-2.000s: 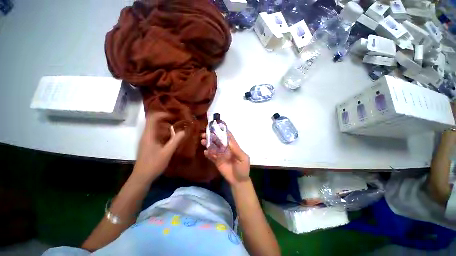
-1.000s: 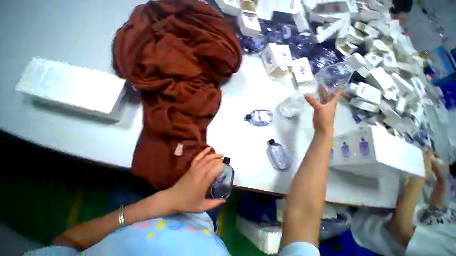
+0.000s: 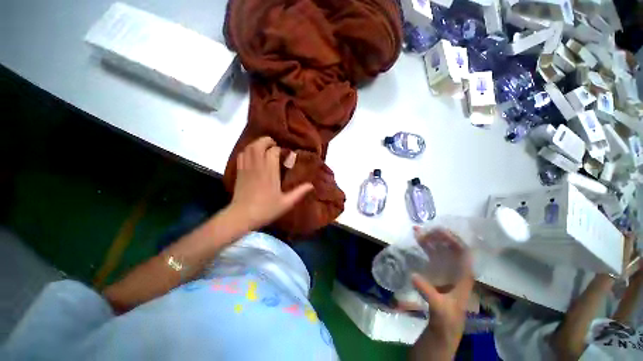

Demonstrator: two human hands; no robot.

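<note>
The rust-brown cloth (image 3: 310, 106) lies bunched on the white table and hangs over its front edge. My left hand (image 3: 259, 185) rests on its lower part, thumb spread from the fingers, beside a small white tag (image 3: 290, 160). My right hand (image 3: 448, 282) holds a large clear plastic bottle (image 3: 462, 243), blurred and tilted sideways, over the table's front edge. Three small violet-tinted bottles with black caps lie right of the cloth: one farther back (image 3: 405, 144), one nearest the cloth (image 3: 373, 193) and one to its right (image 3: 420, 200).
A white carton row (image 3: 162, 53) lies left of the cloth. Another carton row (image 3: 564, 215) stands at right, near another person's arm (image 3: 582, 307). Loose small cartons (image 3: 564, 144) and violet bottles (image 3: 513, 83) fill the back right. White packaging (image 3: 377, 317) sits below the table edge.
The small bottle from my left hand now lies on the table, and that hand is on the cloth. My right hand has brought the large clear bottle from the back toward the front edge.
</note>
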